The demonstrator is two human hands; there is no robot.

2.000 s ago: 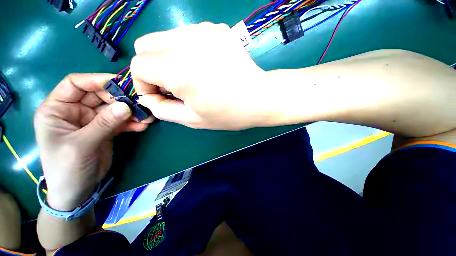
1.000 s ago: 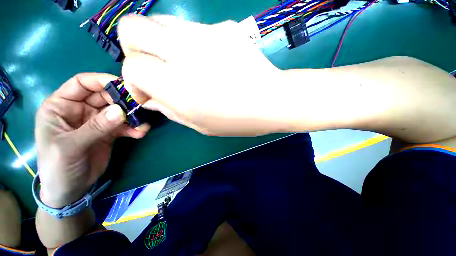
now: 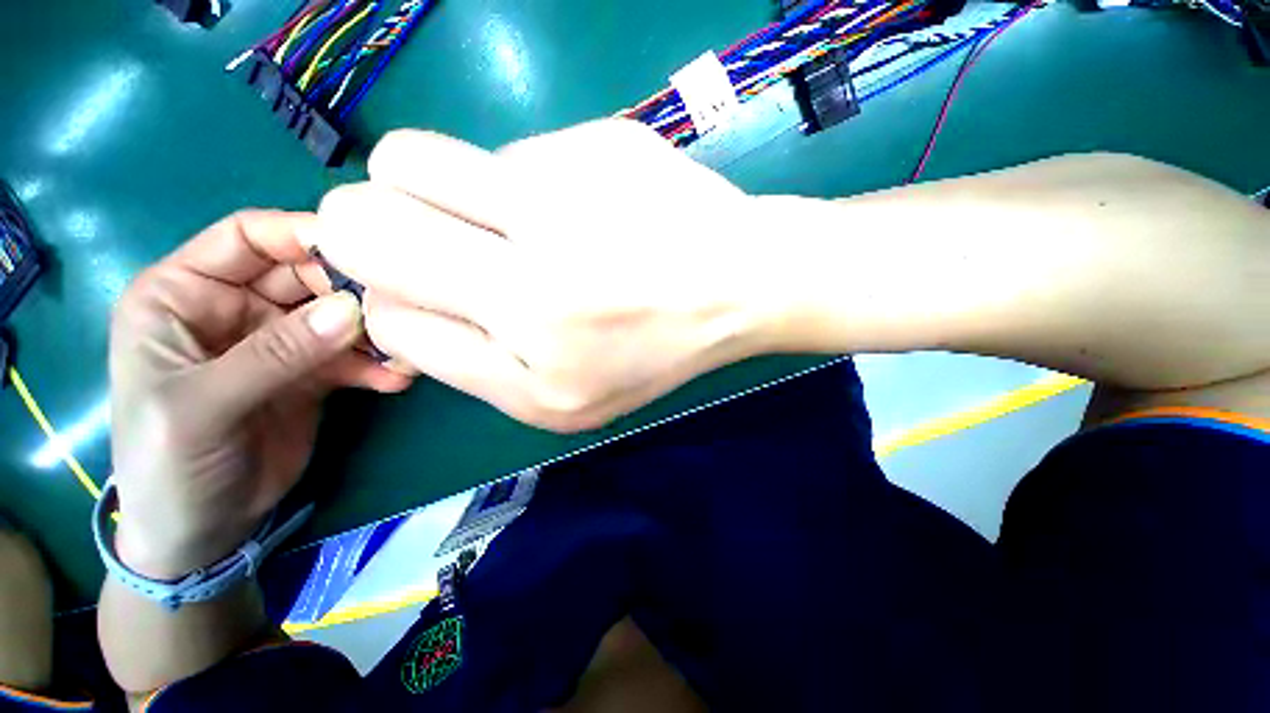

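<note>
My left hand (image 3: 230,355) holds a small black connector housing (image 3: 339,279) between thumb and fingers, at the left of the view. My right hand (image 3: 515,265) lies over the housing, its fingertips against it, and hides most of it and the wires going into it. Whether the right fingers pinch a wire cannot be seen. A multicoloured wire harness (image 3: 780,56) with a white label (image 3: 703,92) comes out beyond the back of my right hand. A black connector (image 3: 827,92) lies by this bundle.
Another harness with a black comb-like connector (image 3: 297,109) lies at the upper left of the green table (image 3: 557,42). More black connectors (image 3: 17,258) lie at the left edge. Part of another person's arm (image 3: 21,599) shows at the lower left.
My right hand has moved down and closer over the housing, now covering the wires and most of the housing seen before. The label shows more fully. My left hand has barely moved.
</note>
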